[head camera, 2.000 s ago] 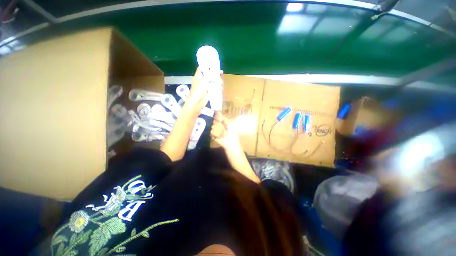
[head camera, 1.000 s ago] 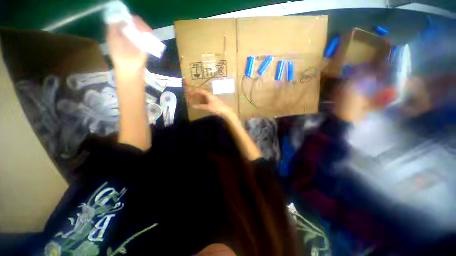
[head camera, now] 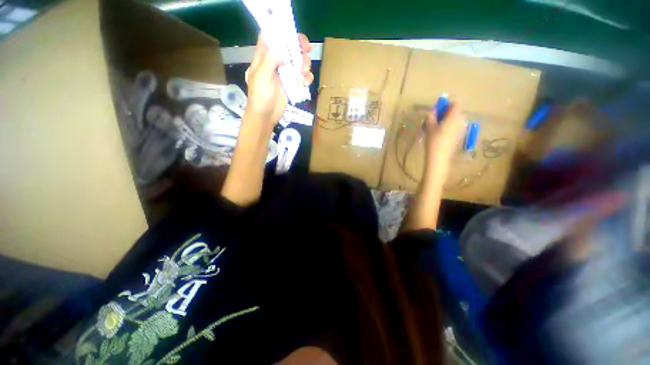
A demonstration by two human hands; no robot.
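My left hand [head camera: 267, 82] is closed around a white handle housing [head camera: 284, 50], held up over the gap between the large carton and the cardboard; its top is cut off by the frame's upper edge. My right hand [head camera: 443, 132] is over the right half of the cardboard sheet [head camera: 349, 160], with its fingertips at a blue battery [head camera: 442, 106]. Another blue battery [head camera: 472, 135] lies just right of the hand. Thin lead wires [head camera: 405, 153] curve over the cardboard around the hand. A small white rectangle [head camera: 368, 137] lies on the left half.
A large open carton [head camera: 60, 135] at the left holds many white housings [head camera: 214, 125]. A green strip [head camera: 399, 21] with a white edge runs behind. At right are a blurred small carton [head camera: 570, 132], another blue cell [head camera: 539, 115] and a person's blurred arm [head camera: 570, 249].
My right hand has moved right from the cardboard's left edge to the batteries and taken hold of one. My left hand still holds the housing. The camera view has shifted.
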